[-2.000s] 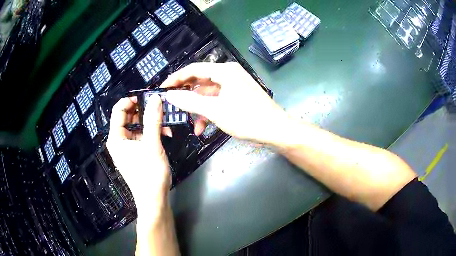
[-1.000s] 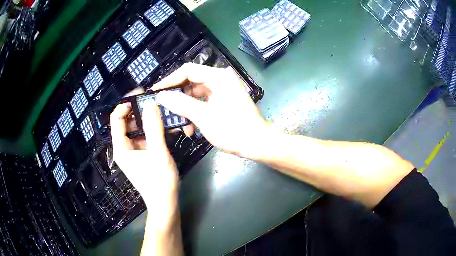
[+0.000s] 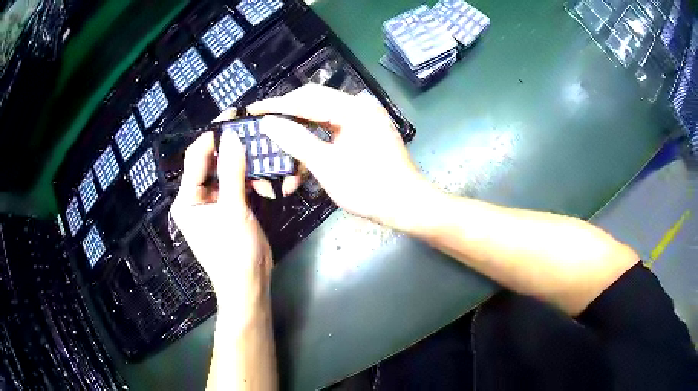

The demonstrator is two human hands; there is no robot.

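Observation:
My left hand [image 3: 222, 210] and my right hand [image 3: 344, 149] hold one small dark-edged piece between them, above the black tray. A patterned blue-white insert [image 3: 268, 156] shows on its face, right of my left thumb. My left hand grips the piece's left end; my right thumb and fingers are at its upper right edge. My fingers hide part of the piece. The black blister tray [image 3: 157, 260] lies under both hands. Several pieces with the same pattern, such as this one [image 3: 232, 82], lie in its upper and left pockets.
A loose insert stack [image 3: 421, 42] lies on the green bench [image 3: 474, 229], right of the tray. Clear blister trays [image 3: 624, 34] are at the upper right edge. Dark glossy trays [image 3: 38, 305] stand at the left. A yellow strip [image 3: 670, 238] shows on the floor at right.
Both hands have risen slightly in view with the piece. More of its patterned face shows between the thumbs than before. Both hands still hold it.

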